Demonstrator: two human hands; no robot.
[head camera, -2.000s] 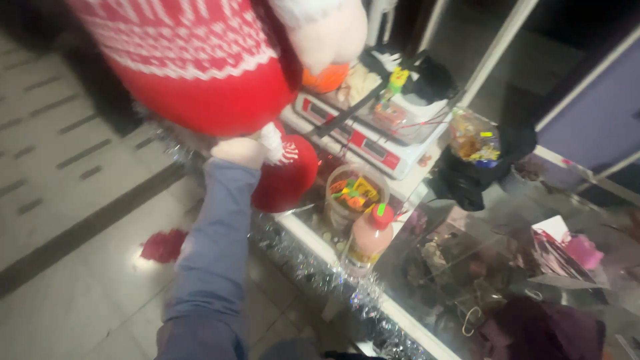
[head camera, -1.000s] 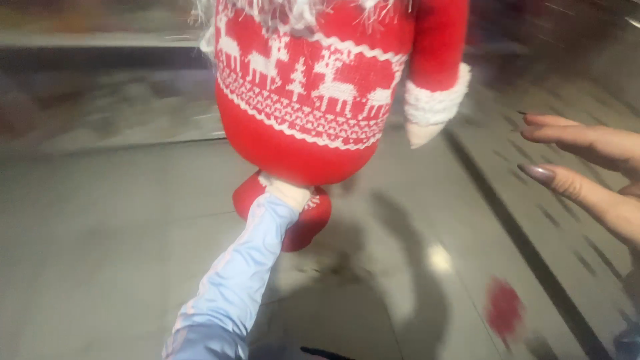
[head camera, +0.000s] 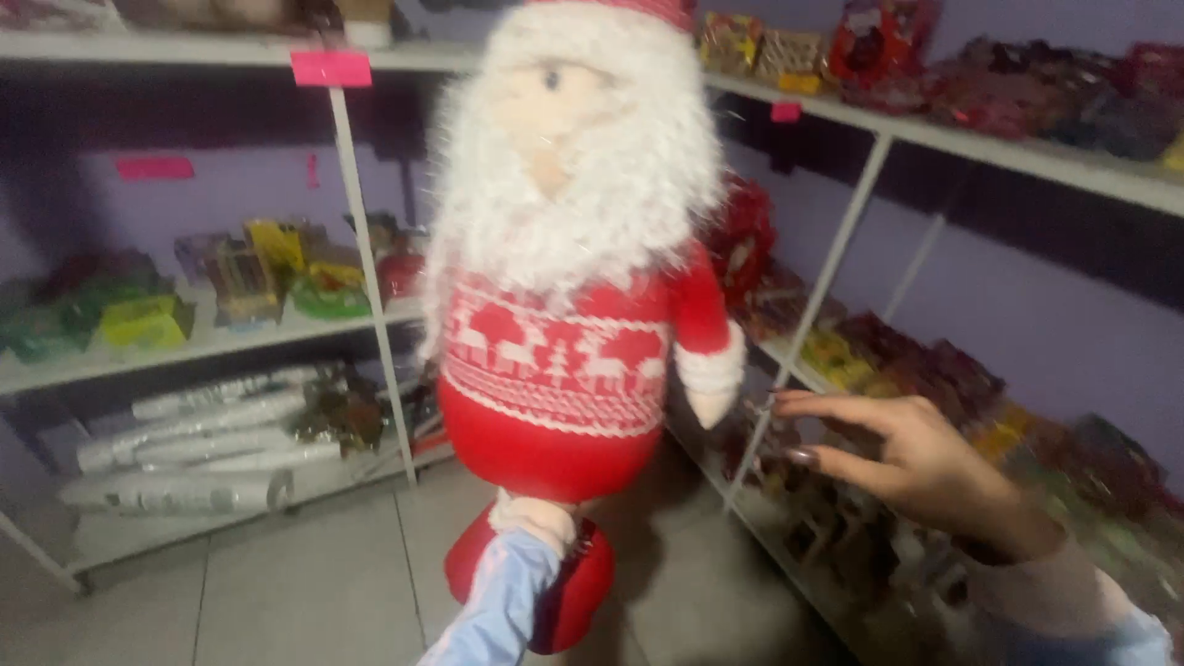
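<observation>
A large plush Santa Claus figure (head camera: 555, 370) in a red knitted reindeer sweater stands upright in the middle of the head view, with a curly white beard and red feet. Under its round body, my left hand (head camera: 536, 523) is closed around the leg part, just above the feet; the fingers are partly hidden. My right hand (head camera: 911, 453) is at the right, thumb and fingers apart and holding nothing. It is near the figure's stuffed arm, without visibly gripping it.
White metal shelves (head camera: 213, 351) with packaged goods run along the left, with wrapped rolls (head camera: 185, 490) low down. More loaded shelves (head camera: 999, 153) line the right side. A tiled floor (head camera: 342, 573) lies below the figure.
The view has swung from a counter with a scale, across the floor, to the shelf corner. The Santa figure has moved along with my left hand. My right hand shows in the last two frames.
</observation>
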